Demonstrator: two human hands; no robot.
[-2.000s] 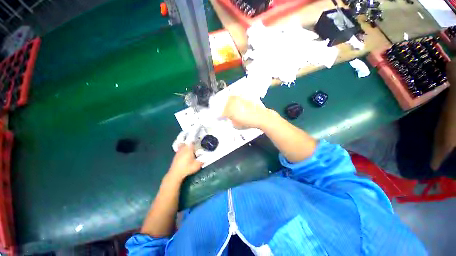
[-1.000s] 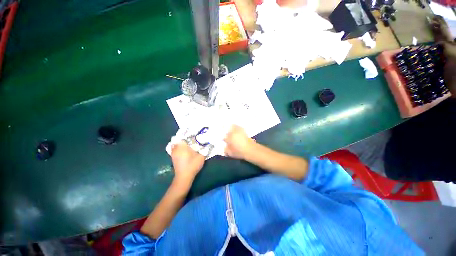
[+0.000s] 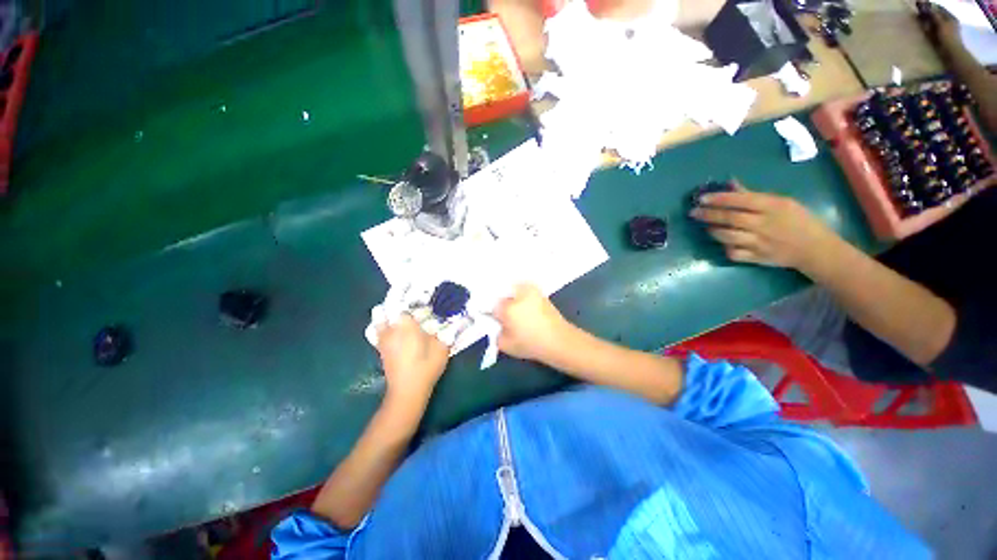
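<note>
A small black watch body shows between my hands, over the lower part of a white paper sheet. My left hand is closed on a crumpled white wipe that lies around the left and lower side of the watch body. My right hand is just right of the watch body, with a strip of white wipe hanging from its fingers. The fingertips of both hands are partly hidden in white material that blends with the sheet.
Black units lie left and right on the green bench. Another person's hand is on a further unit. A metal post with a small container stands behind the sheet. Beyond are white wipes and a red tray.
The watch body between my hands now shows its dark face. My right hand has a strip of wipe hanging from it. Another person's hand has come in and touches the far right unit.
</note>
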